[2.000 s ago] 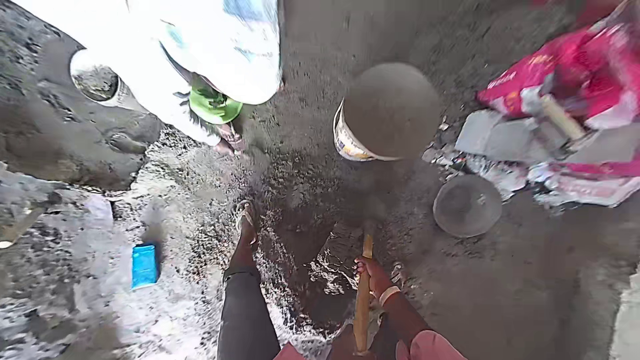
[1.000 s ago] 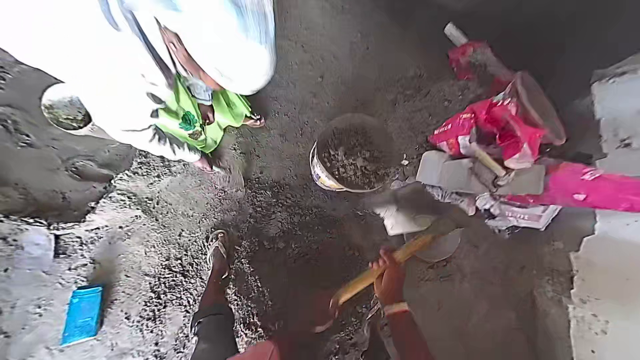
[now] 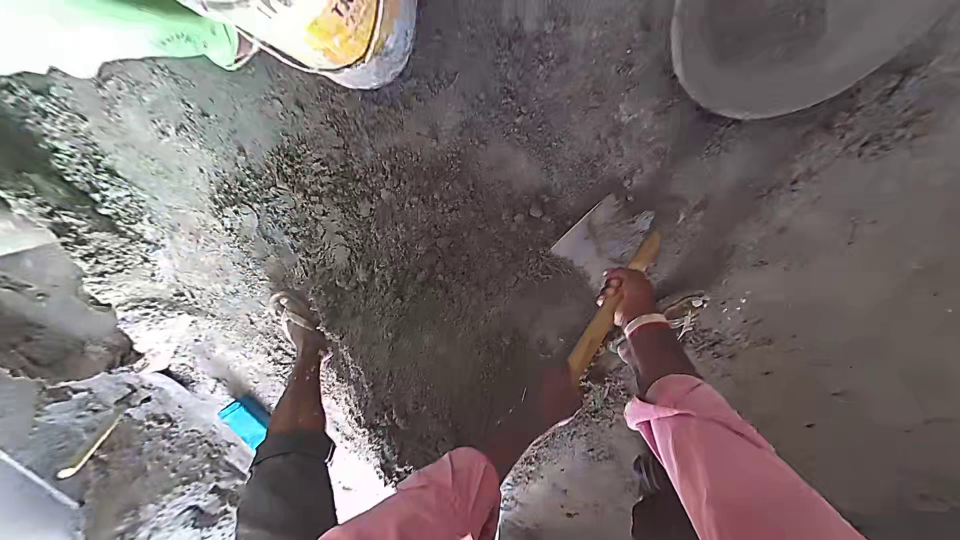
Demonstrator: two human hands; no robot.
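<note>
A hoe's wooden handle (image 3: 596, 337) slants across the lower middle. My right hand (image 3: 628, 294) is closed around its upper part, just below the pale metal blade (image 3: 596, 232), which rests at the edge of the loose dark soil or mortar mix (image 3: 427, 270). My left hand (image 3: 559, 394), blurred, grips the lower end of the same handle. The right wrist bears a light band, and both sleeves are pink.
My sandalled foot (image 3: 294, 315) stands left of the loose mix, near a blue packet (image 3: 244, 421). A labelled bucket (image 3: 367, 45) is at the top left beside green fabric (image 3: 172, 34). A large grey basin (image 3: 750, 82) is at the top right.
The hoe's blade, raised beside the bucket one second ago, is down at the ground material. The view has shifted closer to the ground, and the pink sacks are out of sight.
</note>
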